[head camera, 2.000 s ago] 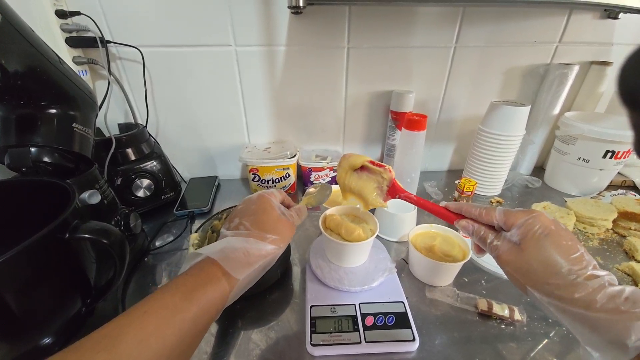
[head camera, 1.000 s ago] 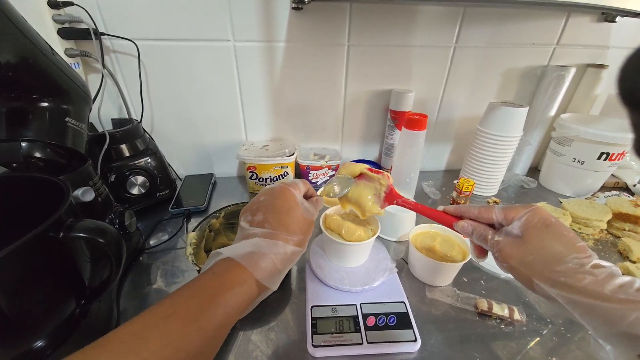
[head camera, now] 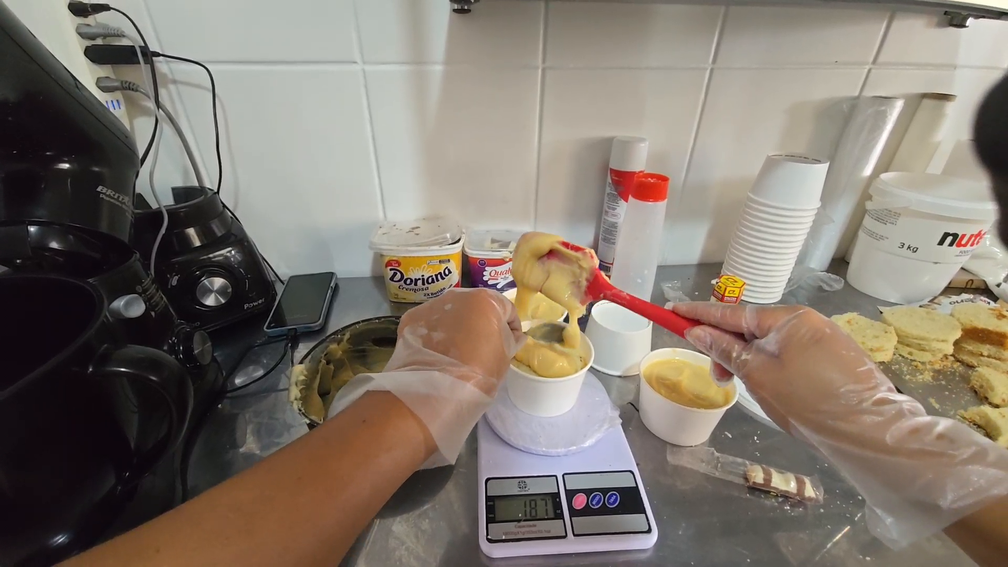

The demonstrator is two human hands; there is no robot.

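My left hand (head camera: 457,346), in a clear plastic glove, is closed on a metal spoon (head camera: 549,334) whose bowl rests at the cream in a white paper cup (head camera: 549,390). That cup stands on a white digital kitchen scale (head camera: 565,472). My right hand (head camera: 776,354), gloved too, holds a red spatula (head camera: 642,307) by its handle, its head heaped with thick yellow cream (head camera: 547,272) above the cup. Some cream hangs down to the cup. A second cream-filled cup (head camera: 685,421) is right of the scale. Behind my left hand is a dark bowl of cream (head camera: 339,370).
Margarine tubs (head camera: 423,272), an empty white cup (head camera: 619,339), a squeeze bottle (head camera: 639,236) and stacked cups (head camera: 776,228) stand toward the tiled wall. Cake rounds (head camera: 925,331) and a bucket (head camera: 906,244) are right. A wrapped chocolate bar (head camera: 780,482) lies in front; a phone (head camera: 301,302) and black appliances are left.
The spoon has moved from beside the spatula head down to the cream in the cup on the scale. The cream-laden spatula is still above that cup, in my right hand.
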